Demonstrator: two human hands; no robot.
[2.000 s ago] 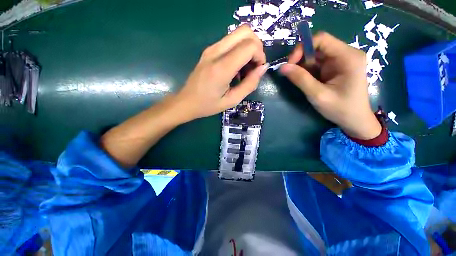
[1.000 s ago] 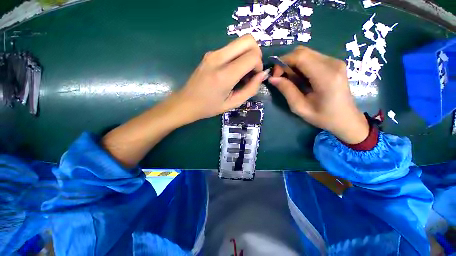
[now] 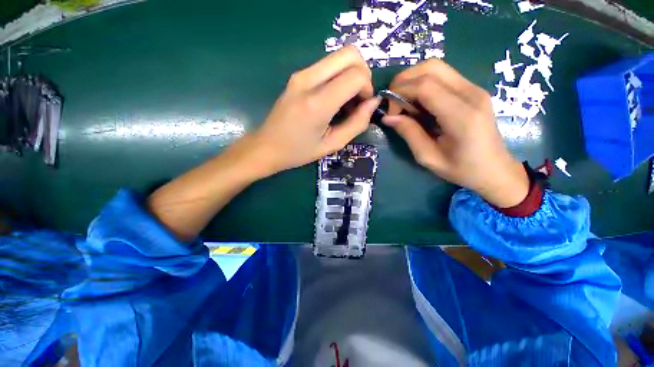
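Observation:
My left hand (image 3: 315, 107) is above the bench, thumb and forefinger pinched on a small dark board (image 3: 381, 109), mostly hidden by the fingertips. My right hand (image 3: 455, 129) is close beside it, holding slim tweezers (image 3: 398, 97) whose tip is near the board. A phone frame (image 3: 346, 204) lies upright in view below the hands, with black circuitry at its far end and a dark strip down its silver-white body.
A pile of small boards (image 3: 391, 32) lies beyond the hands. Loose white tabbed pieces (image 3: 527, 79) lie to its right. A blue bin (image 3: 613, 118) stands at far right. Dark strips (image 3: 32, 115) lie at far left on the green bench (image 3: 165, 72). A blue sleeve shows at the left edge.
The right hand has come down and left, closer to the left hand, and the tweezers are lowered from upright to slanting at the board. The phone frame has not moved.

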